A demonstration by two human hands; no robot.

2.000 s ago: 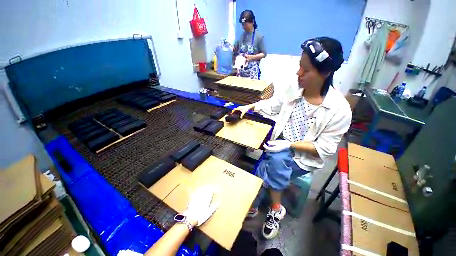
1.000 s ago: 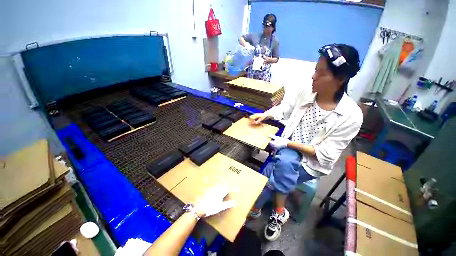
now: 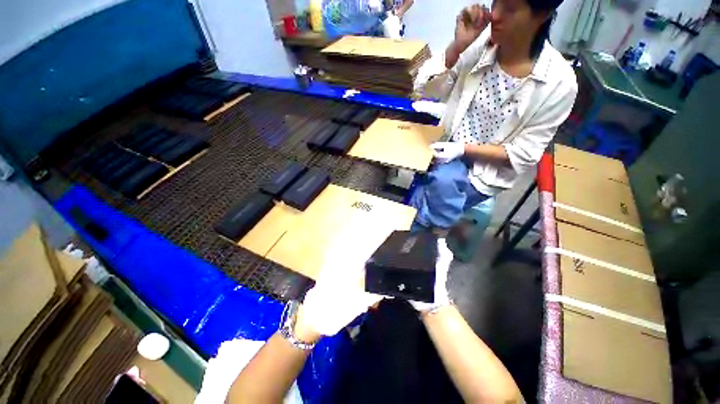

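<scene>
A black printed housing (image 3: 401, 267) is held over my lap, with a faint grey logo on its top face. My white-gloved left hand (image 3: 335, 298) holds its left side and my white-gloved right hand (image 3: 442, 276) holds its right side. In front, a tan cardboard sheet (image 3: 316, 225) lies on the edge of the mesh belt. Black housings (image 3: 245, 215) stand at its far left end. The fingers under the housing are hidden.
The brown mesh belt (image 3: 229, 150) carries more housings on boards and has blue sheeting (image 3: 185, 276) along its edge. A seated person holds another board (image 3: 395, 144). A cardboard stack (image 3: 47, 316) is at left. A pink-edged bench (image 3: 551, 331) with cardboard is at right.
My left hand has left the cardboard sheet and now holds a housing with my right hand, which has come into view. The seated person has raised one hand to the face. The view has tilted down.
</scene>
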